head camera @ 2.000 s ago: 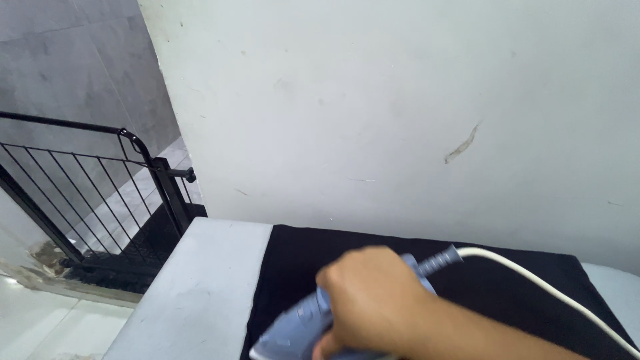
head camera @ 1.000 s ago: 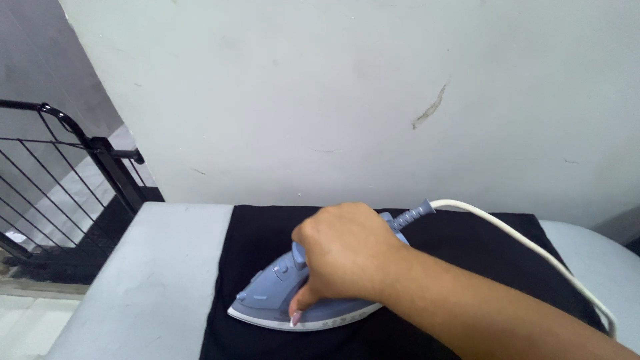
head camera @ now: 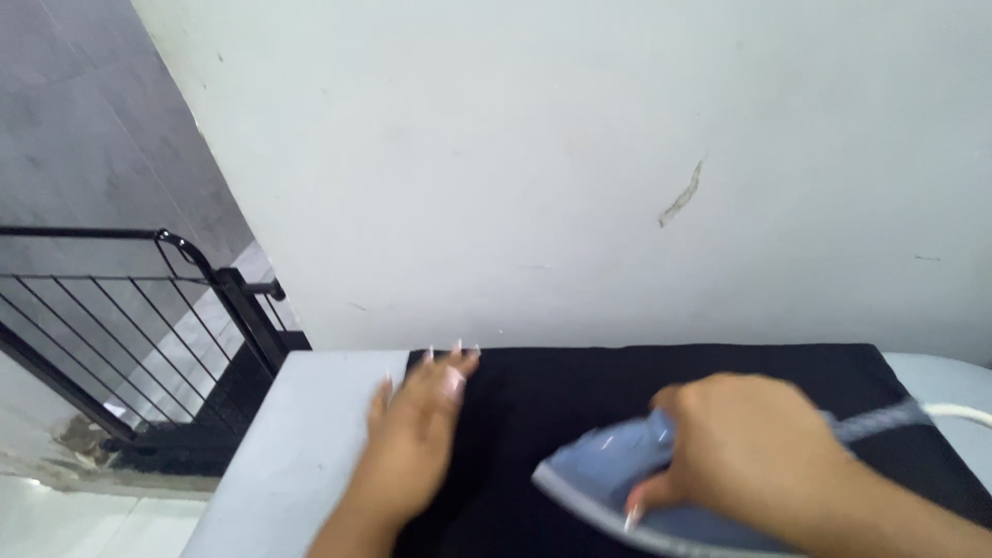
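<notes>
A blue clothes iron (head camera: pixel 612 465) with a pale rim is gripped by my right hand (head camera: pixel 744 449), over the right half of a black cloth (head camera: pixel 542 395). The cloth lies spread on a light grey-blue ironing board (head camera: pixel 310 434). My left hand (head camera: pixel 422 418), holding nothing, has its fingers apart at the cloth's upper left edge. Both hands are blurred by motion. Whether the iron's soleplate touches the cloth, I cannot tell.
The iron's white cord (head camera: pixel 961 412) runs off to the right. Behind the board rises a scuffed white wall (head camera: pixel 496 178). A black metal gate (head camera: pixel 186 325) stands at the left, above pale floor tiles (head camera: pixel 101 515).
My left hand has come into view at the cloth's left edge. The iron, still in my right hand, has moved to the right over the cloth.
</notes>
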